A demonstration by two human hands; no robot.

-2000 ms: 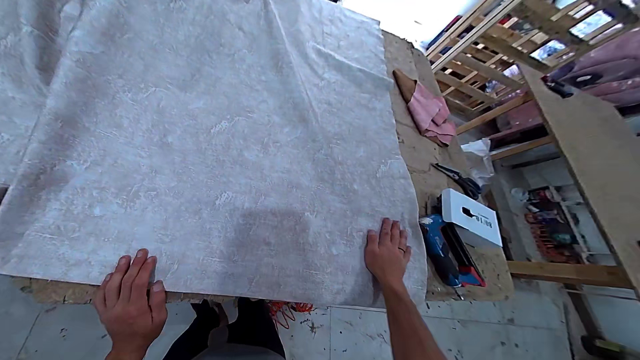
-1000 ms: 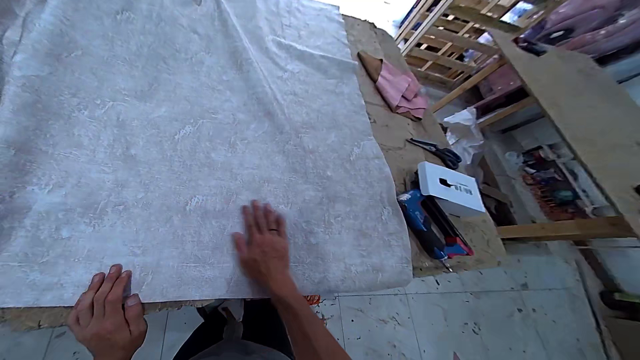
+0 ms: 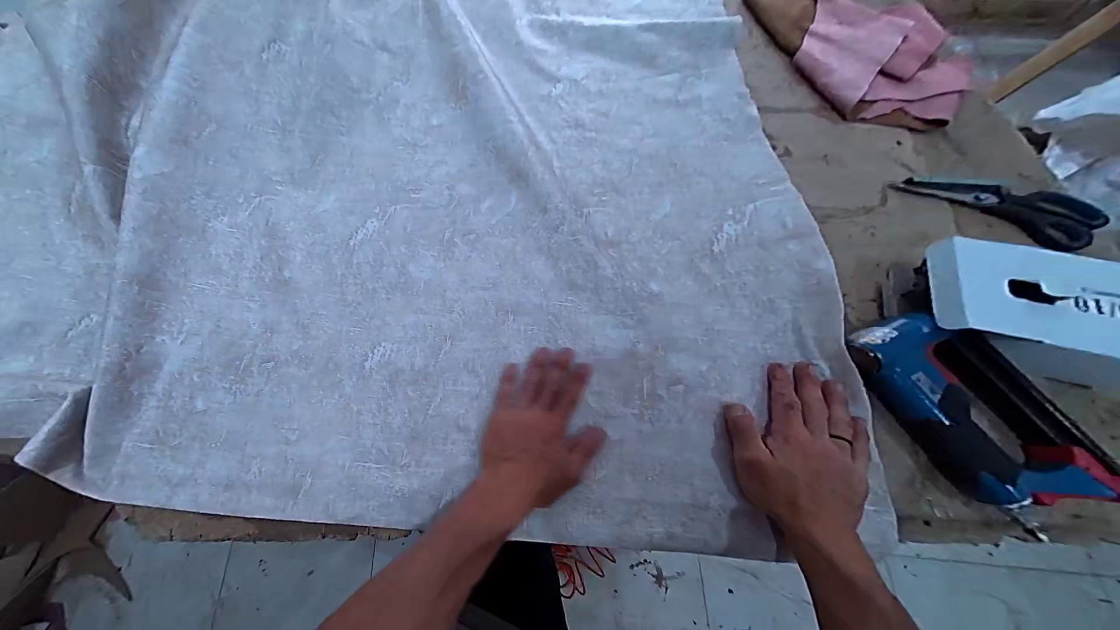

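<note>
A light grey mottled fabric (image 3: 394, 262) is spread over the work table, with long folds near its top and left side. On its lower middle part rests or hovers my left hand (image 3: 538, 429), slightly blurred, fingers apart and holding nothing. My right hand (image 3: 805, 451), with a ring on one finger, lies palm down on the fabric close to its right edge. Just right of that edge is a blue and black staple gun (image 3: 954, 411), which my right hand does not touch.
A white cardboard box (image 3: 1024, 289) stands partly behind the staple gun. Above it lie black-handled scissors (image 3: 1006, 206) and a folded pink cloth (image 3: 884, 61) on the brown table covering (image 3: 840, 149). The table's front edge (image 3: 262, 525) shows under the fabric.
My left hand has moved from the fabric's front edge at the left onto its lower middle. My right hand has returned to near the right edge. The view is now closer.
</note>
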